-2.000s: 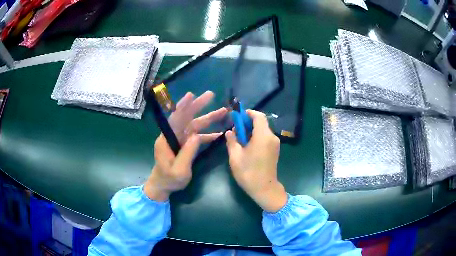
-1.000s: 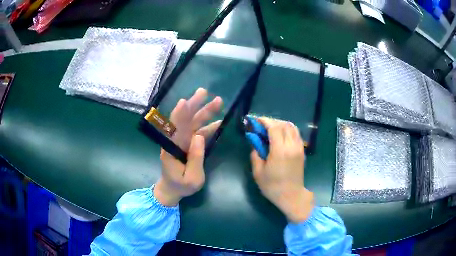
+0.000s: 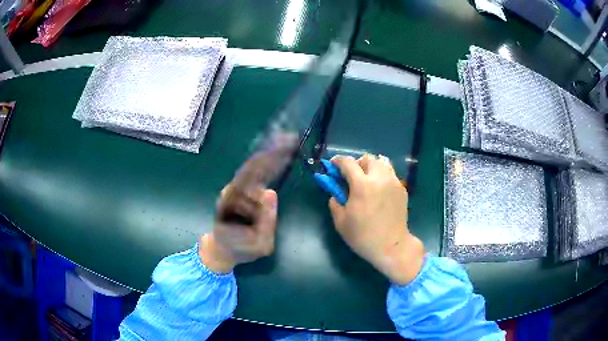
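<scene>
My left hand (image 3: 247, 213) holds a clear touch panel (image 3: 303, 100) with a black border. The panel is tilted steeply, nearly edge-on, and blurred; its upper end reaches the top of the picture. My right hand (image 3: 377, 210) holds diagonal cutters (image 3: 332, 183) with blue handles. Their dark tip is close to the held panel's edge; whether it touches cannot be told. A second black-bordered panel (image 3: 377, 110) lies flat on the green bench behind my right hand, which hides its lower part.
A stack of bubble bags (image 3: 153, 90) lies at the left. Silvery bagged panels (image 3: 497, 203) lie at the right, with thicker stacks (image 3: 520, 106) behind and beside them. A red plastic bag (image 3: 60, 20) is at the far left. A white strip (image 3: 257, 58) crosses the bench (image 3: 153, 220).
The held panel has turned from facing me to nearly edge-on, and my left hand has turned with it. My right hand with the cutters has shifted slightly left.
</scene>
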